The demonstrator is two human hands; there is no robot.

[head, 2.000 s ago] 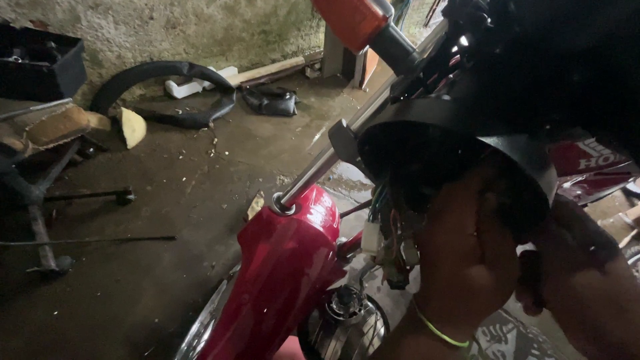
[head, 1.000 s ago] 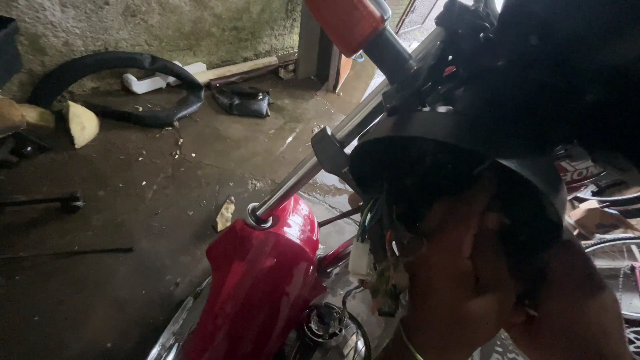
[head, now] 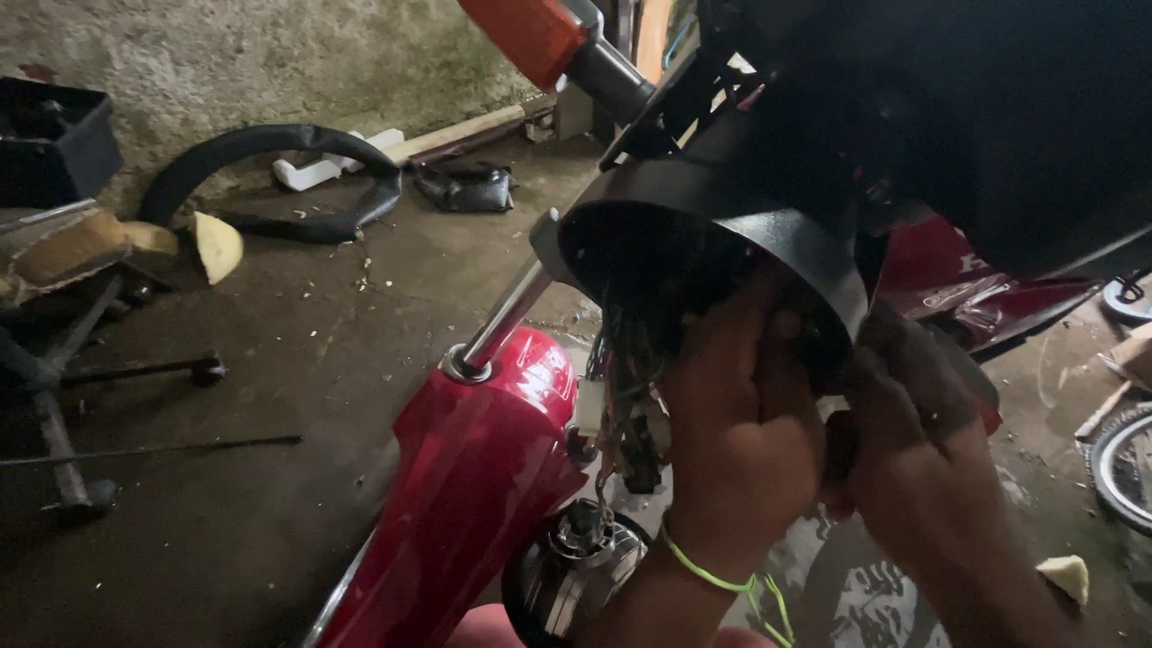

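My left hand reaches up into the open black headlight housing of a motorcycle, its fingertips lost in shadow. My right hand is at the housing's outer right rim, fingers bent; what it may hold is hidden. A bundle of wires with connectors hangs out of the housing beside my left wrist. Below it a dark round part with a wired socket hangs or rests; which one cannot be told. The red front fender or fork cover with a chrome fork tube stands left of my hands.
An orange turn signal juts out at the top. On the floor lie a black tube ring, a white plastic piece, a black bag and a metal stand base. A spoked wheel shows at the right edge.
The view has shifted between frames. Both hands stay at the headlight housing; the right hand now shows more clearly at its outer rim.
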